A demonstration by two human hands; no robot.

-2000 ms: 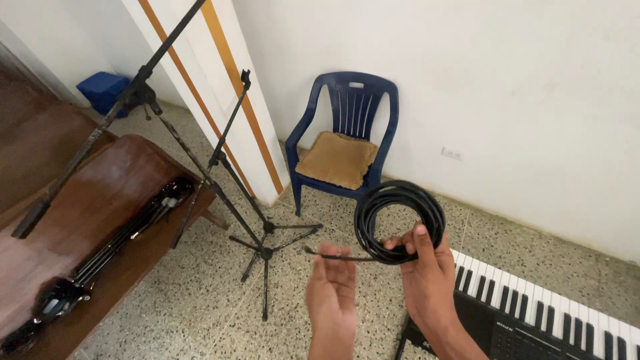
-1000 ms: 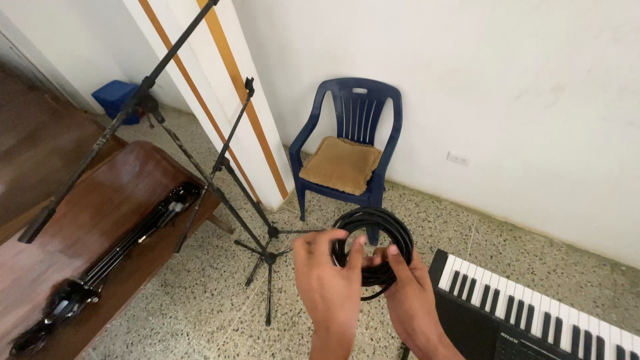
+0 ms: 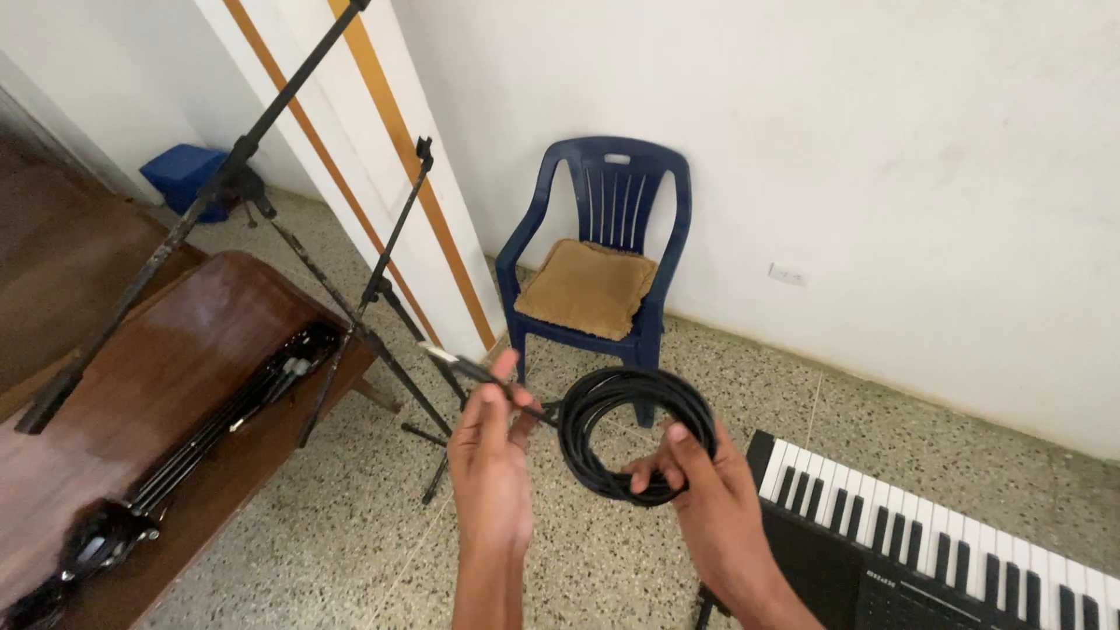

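Observation:
A coiled black cable point(image 3: 582, 433) hangs in my right hand point(image 3: 709, 490), whose thumb and fingers grip the right side of the loops. My left hand point(image 3: 494, 446), just left of the coil, pinches one end of the same cable between thumb and fingers. That end carries a jack plug point(image 3: 439, 353) with a black sleeve and a bright metal tip, pointing up and to the left. A short stretch of cable runs from my left fingers to the coil's left side.
Black microphone stands point(image 3: 306, 271) rise at the left beside a striped pillar point(image 3: 394, 149). A wooden bench point(image 3: 210, 324) bears black stand-like gear point(image 3: 236, 416). A blue plastic chair point(image 3: 678, 227) holds a tan cushion point(image 3: 586, 289). An electronic keyboard point(image 3: 822, 551) is at lower right. A blue bin point(image 3: 185, 179) stands behind.
My left hand was at the coil one second ago; now it is apart to the left, holding the plug end. My right hand still holds the coil.

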